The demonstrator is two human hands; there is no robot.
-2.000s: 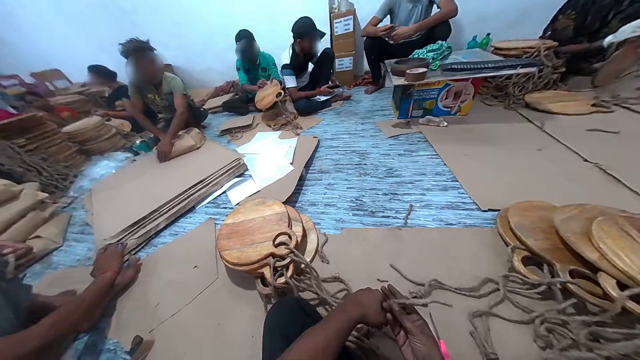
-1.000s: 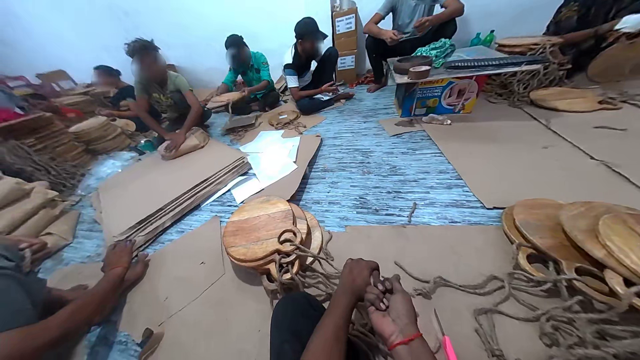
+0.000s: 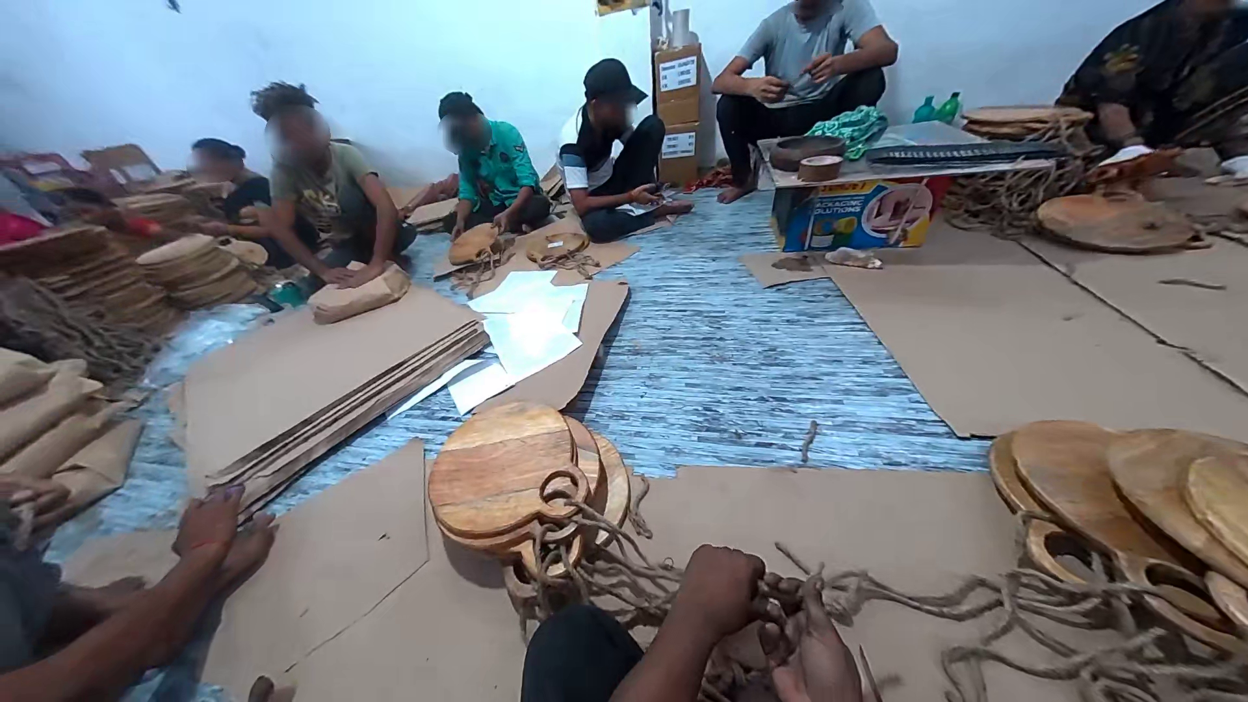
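Observation:
Both my hands meet at the lower middle, above a cardboard sheet. My left hand [image 3: 723, 597] is closed at the fingers around a piece of jute rope. Beside it, my right hand [image 3: 817, 648] pinches the same rope [image 3: 846, 597] with its fingertips. Jute cords trail from there to both sides. Round wooden boards [image 3: 507, 473] with ring handles lie stacked left of my hands, cords looped through the handles. More round wooden boards [image 3: 1082, 478] with roped handles lie at the right edge.
A co-worker's hands [image 3: 224, 546] are close on the left, near stacked cardboard sheets [image 3: 331, 380]. White papers [image 3: 526, 336] lie beyond. Several people sit along the wall. A printed carton [image 3: 853, 216] supports a low work surface. Cardboard sheets [image 3: 1033, 336] cover the floor at right.
My hands have moved from clasped close together to holding the rope with fingers raised. The pink-handled tool seen earlier beside my right hand no longer shows its pink part.

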